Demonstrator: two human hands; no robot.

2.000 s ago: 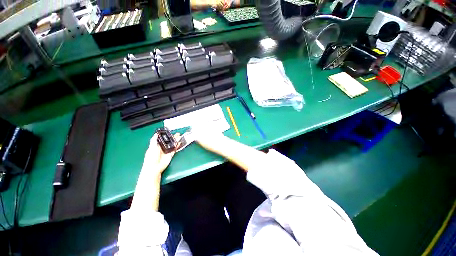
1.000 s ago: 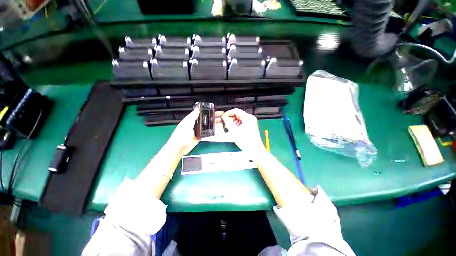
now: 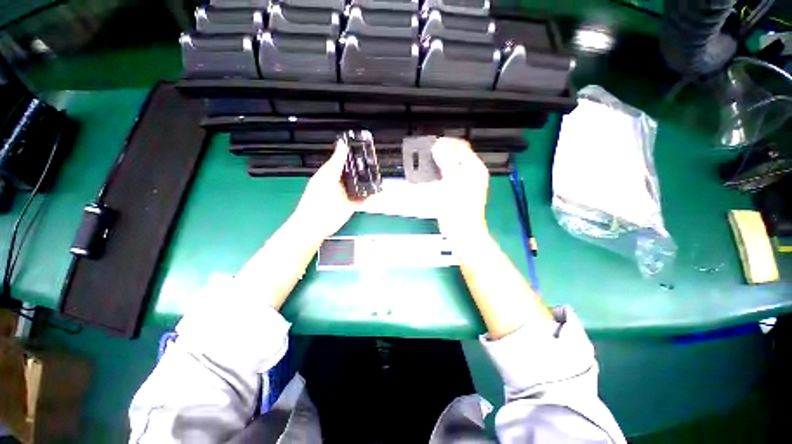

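Observation:
My left hand (image 3: 326,192) holds a dark device housing (image 3: 362,164) upright, its recessed face showing. My right hand (image 3: 463,178) holds a flat grey square die-cut pad (image 3: 420,159) with a small dark slot, by its right edge. The pad and housing are side by side, apart. Below the hands a white backing strip (image 3: 395,251) lies on the green bench, with one dark square pad (image 3: 337,252) at its left end. A second white sheet (image 3: 404,201) lies behind it, partly hidden by both hands.
Upper parts tray (image 3: 382,91) with rows of dark units stands on stacked trays behind the hands. Left tray (image 3: 139,208) bears one black housing (image 3: 91,231). Right are a blue tool (image 3: 524,212), a clear bag (image 3: 605,169) and a yellow pad (image 3: 753,246).
The view has shifted. My right hand, earlier with fingers bunched near the housing, now holds the grey pad out flat. The housing stays in my left hand, tilted slightly. The yellow-orange tool is no longer visible.

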